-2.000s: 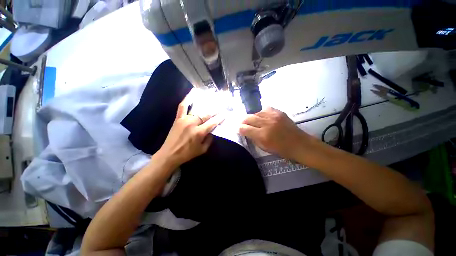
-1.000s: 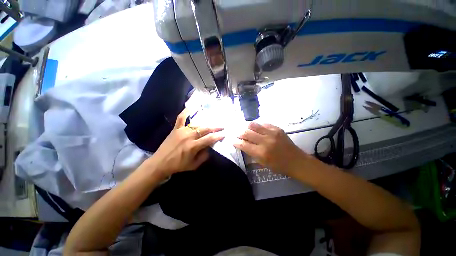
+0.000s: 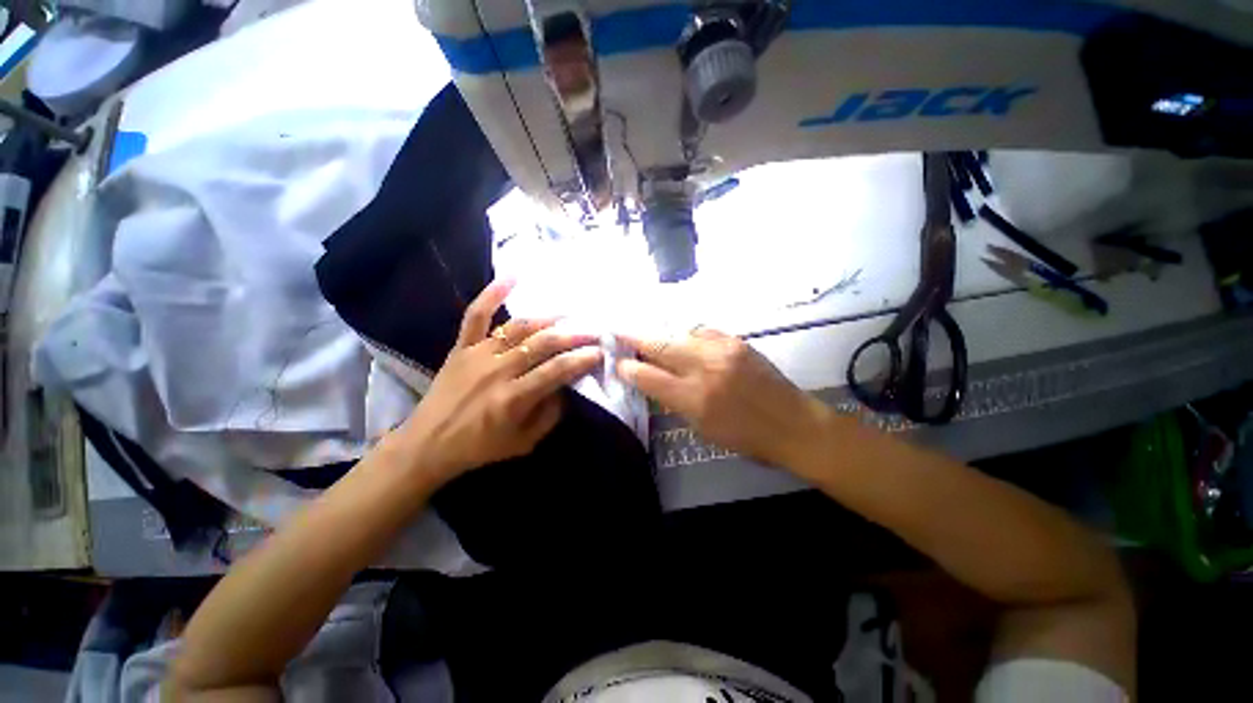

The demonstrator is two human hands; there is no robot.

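The black panel (image 3: 412, 247) lies from the left of the needle area down to the table's front edge, beside the light grey garment (image 3: 227, 302). A small white piece (image 3: 557, 275) lies over the black panel in the lamp glare. My left hand (image 3: 502, 392) rests on the black and white cloth, its fingertips on a fold of the white piece. My right hand (image 3: 721, 392) pinches the same white fold from the right. Both hands are in front of the presser foot and needle area (image 3: 612, 213), where glare hides detail.
The white JACK machine head (image 3: 879, 69) spans the top. Black scissors (image 3: 921, 316) lie right of my right hand. Snips (image 3: 1051, 282) and dark strips (image 3: 1024, 234) lie farther right. A marked scale (image 3: 1017, 392) runs along the front edge. A green container (image 3: 1168, 494) stands below right.
Both hands and the cloth have moved away from the needle area toward the wearer. The white piece is now pinched into a fold between the fingertips. The camera view has shifted slightly.
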